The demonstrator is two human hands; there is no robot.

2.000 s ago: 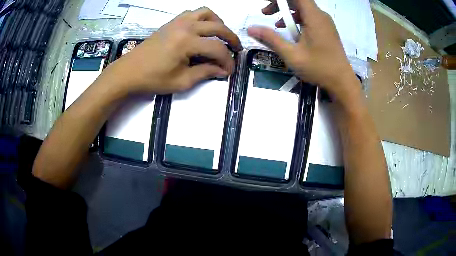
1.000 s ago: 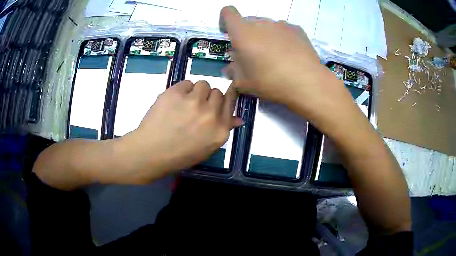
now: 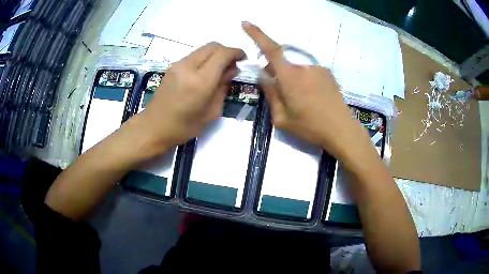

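Several black-rimmed units with white panels and teal ends lie side by side in a clear blister tray (image 3: 249,215). The middle unit (image 3: 220,160) has a pale tape piece (image 3: 244,112) slanting across its upper teal band. Another tape piece (image 3: 377,138) slants on the rightmost unit. My left hand (image 3: 195,91) is above the second and middle units, fingertips pinched together near something pale and blurred. My right hand (image 3: 300,96) is above the fourth unit, index finger raised, with a thin tape roll (image 3: 300,50) showing behind its fingers. Whether the fingertips hold tape is blurred.
White paper sheets (image 3: 370,53) lie behind the tray. Brown cardboard (image 3: 429,160) on the right carries white scraps (image 3: 441,82). A wooden-handled tool (image 3: 481,93) lies at the right edge. Dark stacked trays (image 3: 37,75) stand at the left.
My left hand has risen from the middle unit to the tray's back edge. My right hand has shifted right. The middle unit's upper band now shows a tape piece.
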